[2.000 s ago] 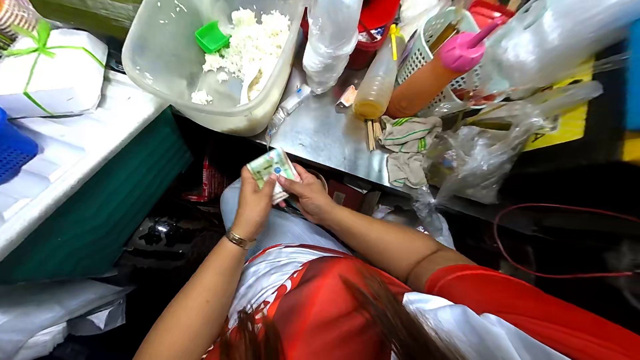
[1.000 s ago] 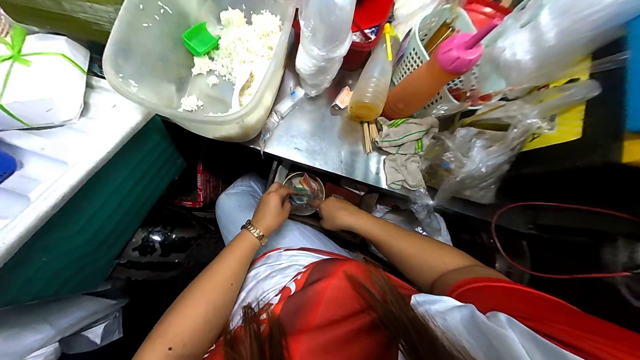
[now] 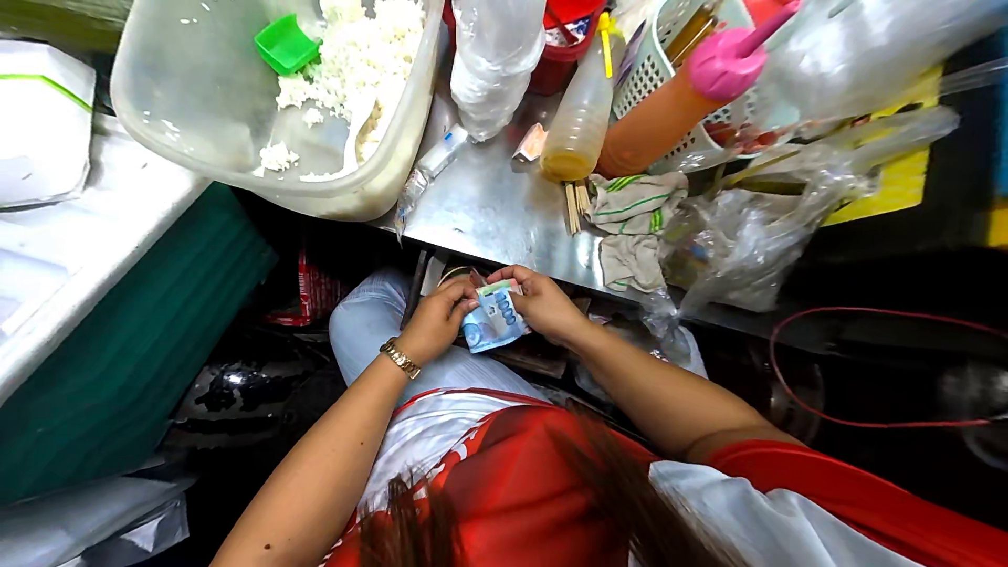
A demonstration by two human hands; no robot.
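Note:
Over my lap, just below the edge of the metal table, I hold blue banknotes [image 3: 498, 321] between both hands, with a greenish note edge at their top. My left hand [image 3: 438, 316] pinches them from the left; a gold-coloured watch or bracelet [image 3: 400, 358] is on that wrist. From the right, my right hand [image 3: 543, 303] grips the upper edge, its fingers curled over the top. Behind the hands shows part of a round container [image 3: 459, 274] in an open drawer or shelf; its contents are mostly hidden.
On the metal table [image 3: 488, 213] stand a plastic tub [image 3: 213, 153] of rice with a green scoop [image 3: 287, 46], a squeeze bottle [image 3: 661, 110] with a pink cap, a clear bottle [image 3: 579, 118], a cloth [image 3: 638, 205] and plastic bags [image 3: 748, 236]. A white-topped surface [image 3: 150, 165] lies left.
Two seconds ago my hands held green-looking notes. One second ago they were at the round container in the drawer. Now blue notes are between them, in front of it.

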